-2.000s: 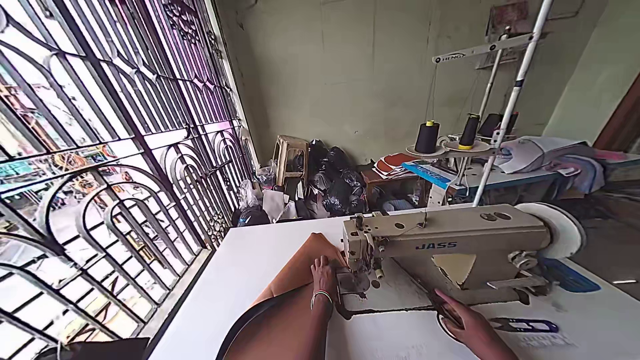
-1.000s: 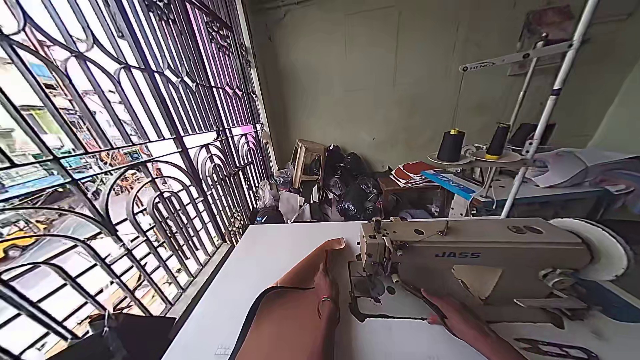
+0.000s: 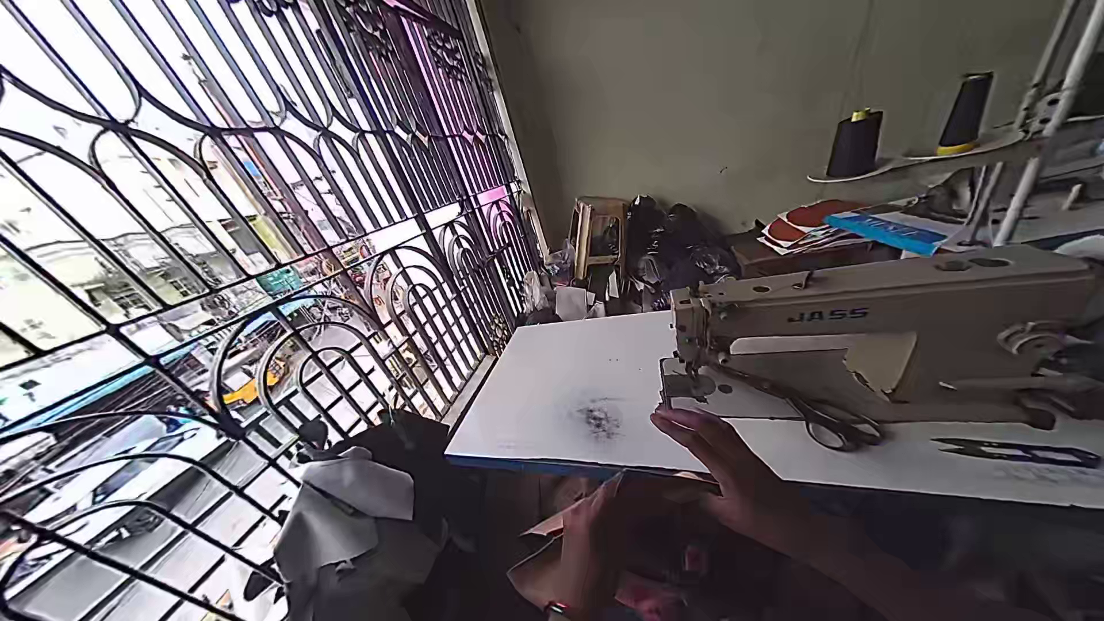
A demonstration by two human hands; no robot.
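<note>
A beige Jass sewing machine [image 3: 828, 336] stands on the white tabletop [image 3: 552, 397]. My right hand [image 3: 724, 466] is at the table's front edge, just below the machine's needle area, fingers extended and thumb partly hidden. Below the edge, in shadow, my left hand [image 3: 591, 526] is at a brown piece of material [image 3: 536, 573]; how its fingers hold it is unclear. Black-handled scissors [image 3: 819, 418] lie across the machine bed, blades toward the needle. Dark thread snips [image 3: 1018, 452] rest on the tabletop at the right.
A metal window grille [image 3: 328, 285] runs along the left. Grey material [image 3: 336, 509] hangs or lies in front of it. Behind the table are a wooden stool [image 3: 599, 237], black plastic bags [image 3: 677, 241] and thread cones [image 3: 856, 145] on a stand.
The brown material has left the tabletop and is now below its front edge. Both hands have drawn back from the machine. The view has swung left.
</note>
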